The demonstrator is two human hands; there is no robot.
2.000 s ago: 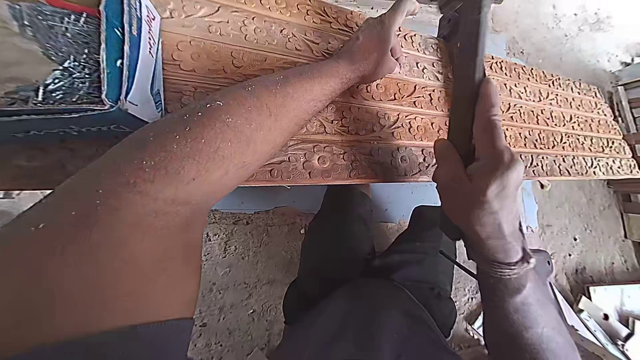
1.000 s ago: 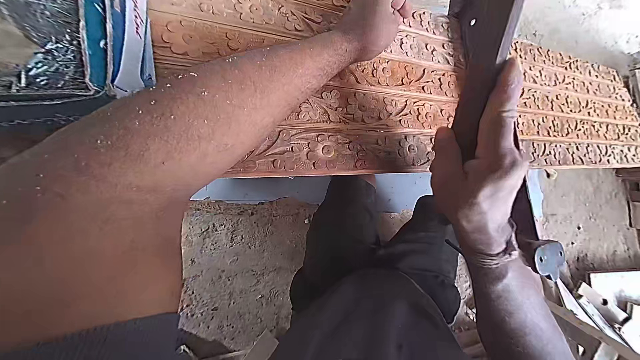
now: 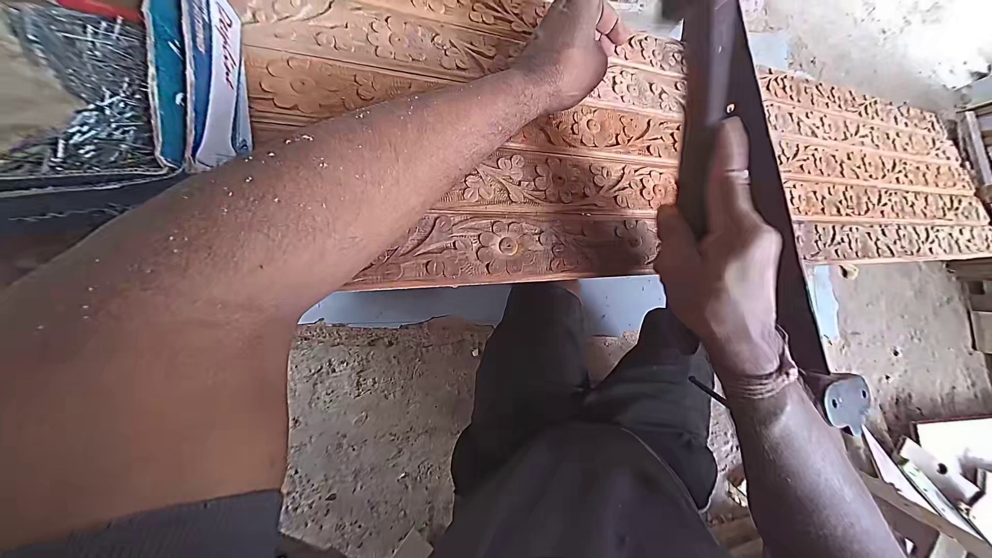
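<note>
Carved wooden boards with raised flowers and leaves (image 3: 558, 180) lie side by side in front of me. My right hand (image 3: 721, 256) grips a long dark handle or bar (image 3: 707, 116), blurred, whose far end leaves the top of the view; its kind is unclear. Beside it a dark flat bar (image 3: 787, 279) crosses the boards and ends near my right wrist in a grey metal plate with holes (image 3: 846, 403). My left hand (image 3: 570, 54) is at the far side of the boards, its fingers bent near the top edge; whether they hold anything cannot be seen.
At the upper left stands an open cardboard box (image 3: 172, 85) with many loose nails (image 3: 108, 124). My legs (image 3: 535, 364) are below the boards' near edge. Wood offcuts (image 3: 942, 473) lie at the lower right, and slatted wood (image 3: 978, 147) stands at the right edge.
The view has shifted somewhat. The dark bar with the end plate, mostly hidden two seconds ago, now shows clearly beside my right hand. My right hand still grips the dark handle.
</note>
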